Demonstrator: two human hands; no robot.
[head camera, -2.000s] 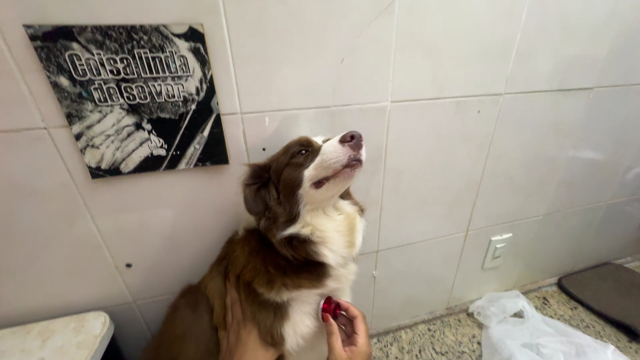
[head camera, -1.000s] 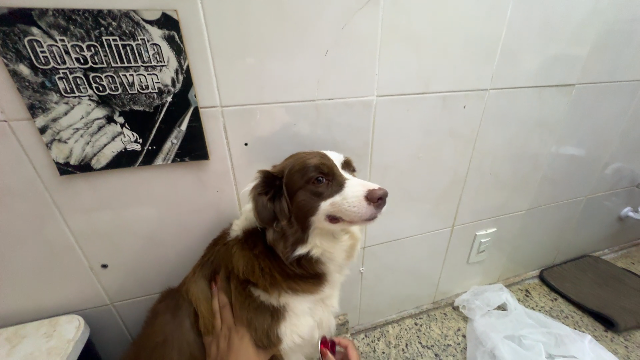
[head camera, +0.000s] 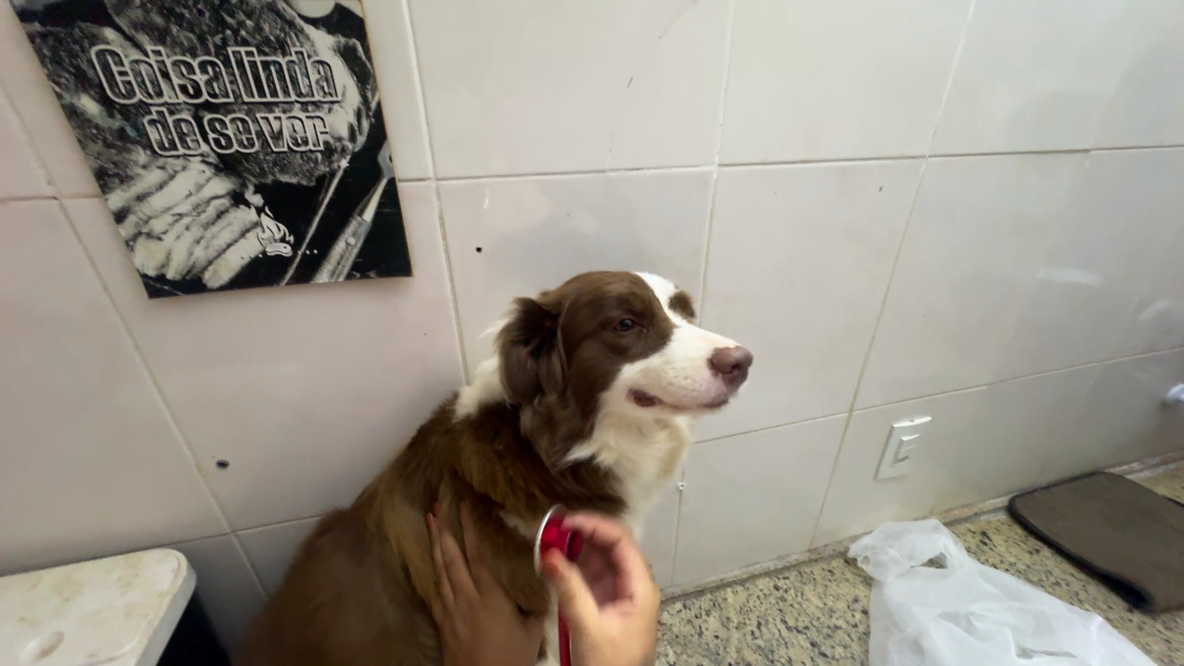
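Note:
A brown and white dog (head camera: 499, 462) sits beside the tiled wall, its head turned to the right. My left hand (head camera: 481, 592) lies on the dog's side with the fingers spread on the brown fur. Between the thumb and fingers of my right hand (head camera: 606, 587) is a red round object with a metal rim (head camera: 553, 536), which looks like a stethoscope's chest piece. It is held in front of the dog's chest, and a red strip or tube hangs below it. Whether it touches the fur cannot be told.
A white plastic bag (head camera: 980, 601) lies on the speckled stone surface (head camera: 758, 620) at the right, near a dark mat (head camera: 1105, 532). A worn white stool or table top (head camera: 92, 601) is at lower left. A picture panel (head camera: 231, 139) and a wall switch (head camera: 903, 448) are on the wall.
Two seconds ago the dog's muzzle pointed upward; it is lower now. Since one second ago, my right hand has risen with the red object. My left hand stays on the dog's side.

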